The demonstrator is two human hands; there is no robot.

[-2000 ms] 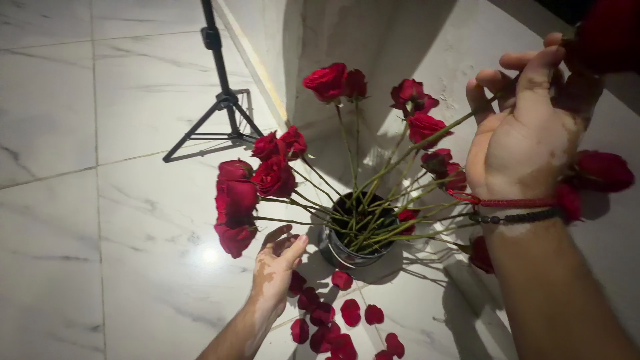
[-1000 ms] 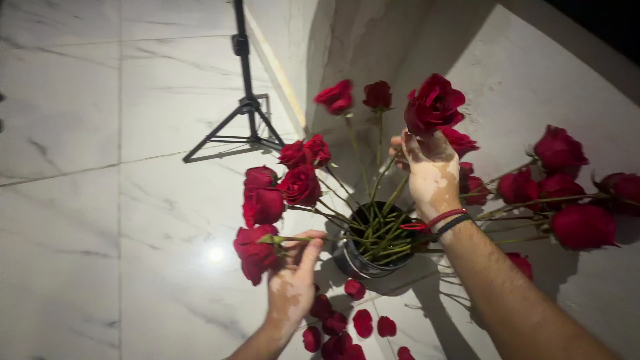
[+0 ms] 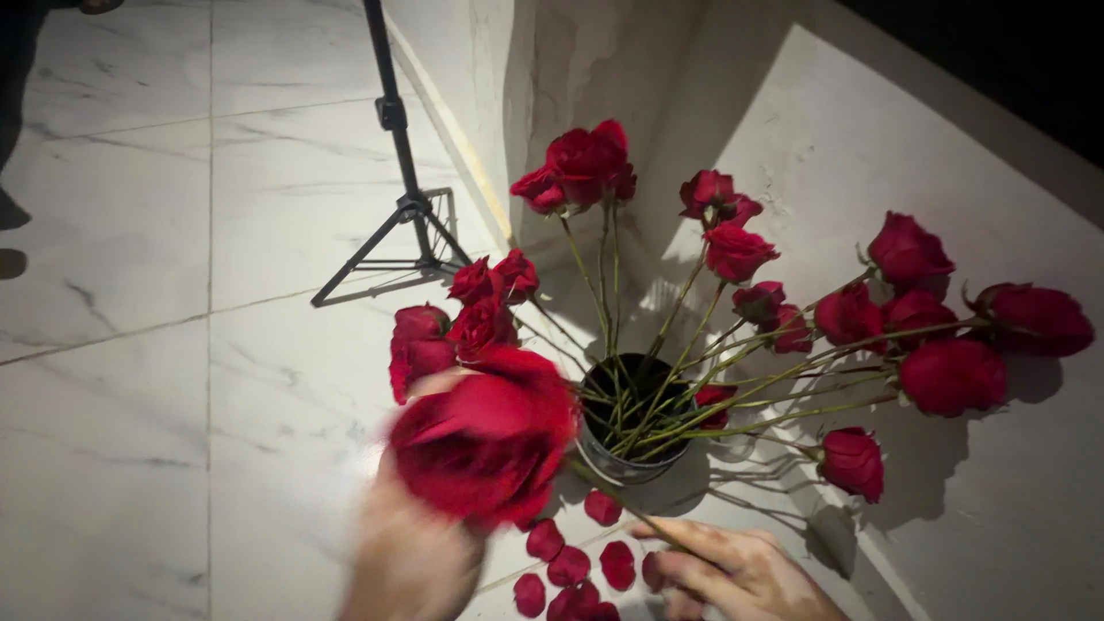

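Note:
A large red rose, close to the camera and blurred, covers the fingers of my left hand, so their grip is hidden. Its green stem slants down to the right, where my right hand holds it between thumb and fingers. Behind them a metal bucket stands on the floor with many long-stemmed red roses fanning out of it. Some blooms lean left, some stand at the back, and others spread right against the wall. Loose red petals lie on the floor between my hands.
A black tripod stand rises behind the bucket to the left, its legs on the marble-look tiles. The wall meets the floor close at the right. Part of a dark shape shows at the far left edge.
My right hand has come down from above the bucket to the lower front. A large rose now stands in front of my left hand, close to the camera.

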